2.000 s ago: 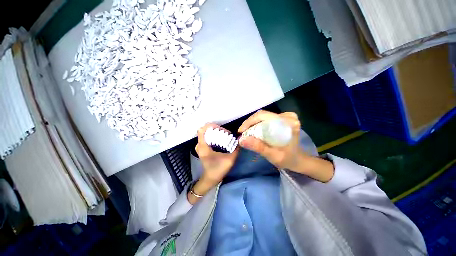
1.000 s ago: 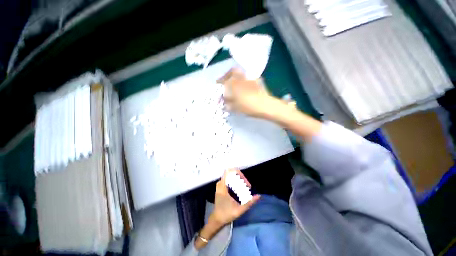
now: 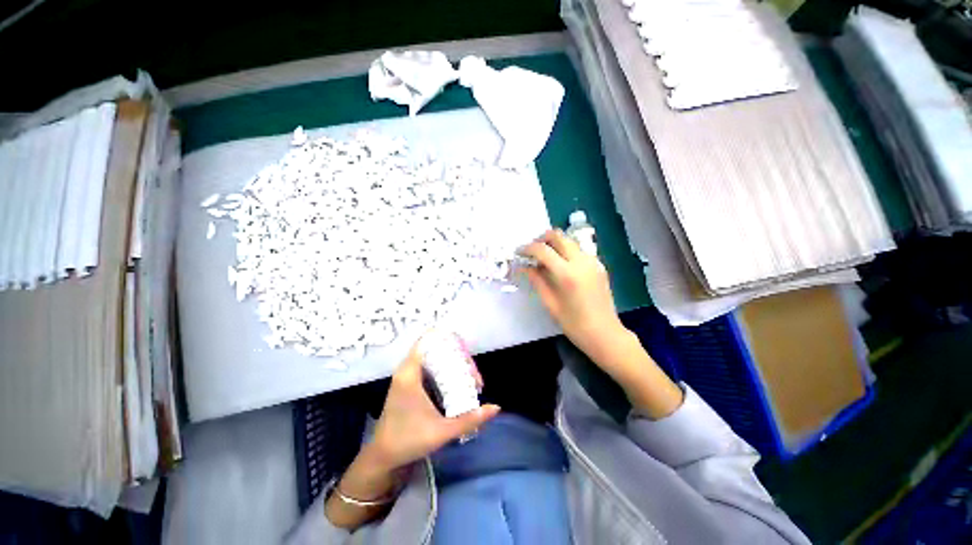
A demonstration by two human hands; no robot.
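My left hand [image 3: 410,410], below the near edge of the work board, holds a bundle of white strips [image 3: 450,373], toothed end facing up. A large heap of small white leaf-shaped pieces [image 3: 341,240] lies on the white work board [image 3: 229,389]. My right hand [image 3: 576,287] is over the board's right edge, beside the heap, with its fingertips close together near a few pieces; whether it pinches one is too small to tell. The glue bottle [image 3: 581,229] stands just behind my right hand, partly hidden by it.
A stack of sheets [image 3: 64,394] with white strips on top stands at the left. Another layered stack [image 3: 757,192] stands at the right, above a blue crate [image 3: 783,436] with tan cardboard. Crumpled white tissue [image 3: 520,106] lies at the far edge. White plastic [image 3: 229,479] hangs below the board.
My right hand let go of the bottle, which now stands at the right of the board. That hand went to the heap's far side, then back to its right side. My left hand still holds the bundle.
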